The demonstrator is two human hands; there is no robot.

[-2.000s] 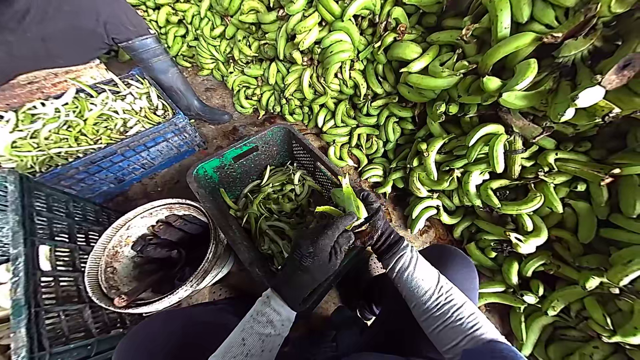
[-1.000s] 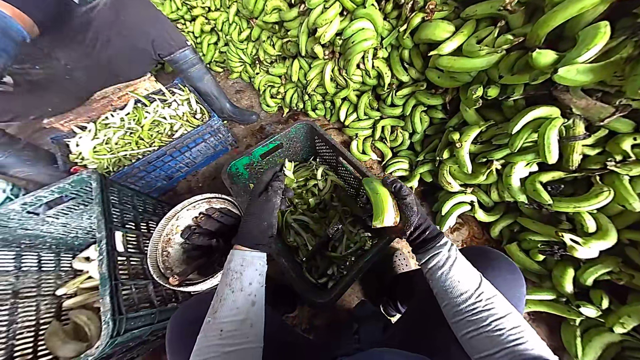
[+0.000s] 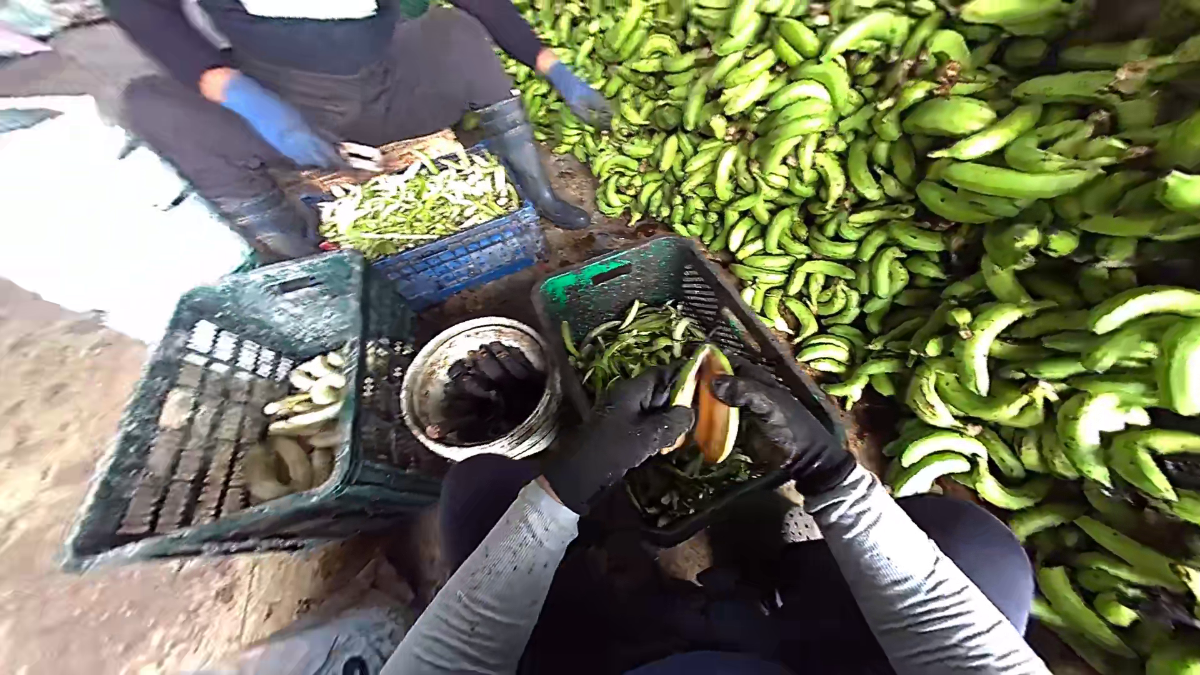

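Observation:
Both my hands wear black gloves and hold a green plantain (image 3: 714,412) over a dark green crate (image 3: 600,274). Its peel is split open along the side, and orange-toned flesh shows. My left hand (image 3: 626,431) grips the left edge of the peel; my right hand (image 3: 783,422) is closed around the other side. Green peel strips (image 3: 637,342) lie in the crate below. Whether a blade is in either hand cannot be seen.
A white bucket (image 3: 417,398) holding black gloves (image 3: 492,380) stands left of the crate. Further left, a green crate (image 3: 202,305) holds peeled plantains (image 3: 314,403). A blue crate (image 3: 459,267) of peels stands before a co-worker (image 3: 366,84). Green plantains (image 3: 778,122) are heaped right and behind.
My left hand has come from the crate's left side to the plantain in my right hand, whose peel now gapes. The view has swung left, showing more of the co-worker.

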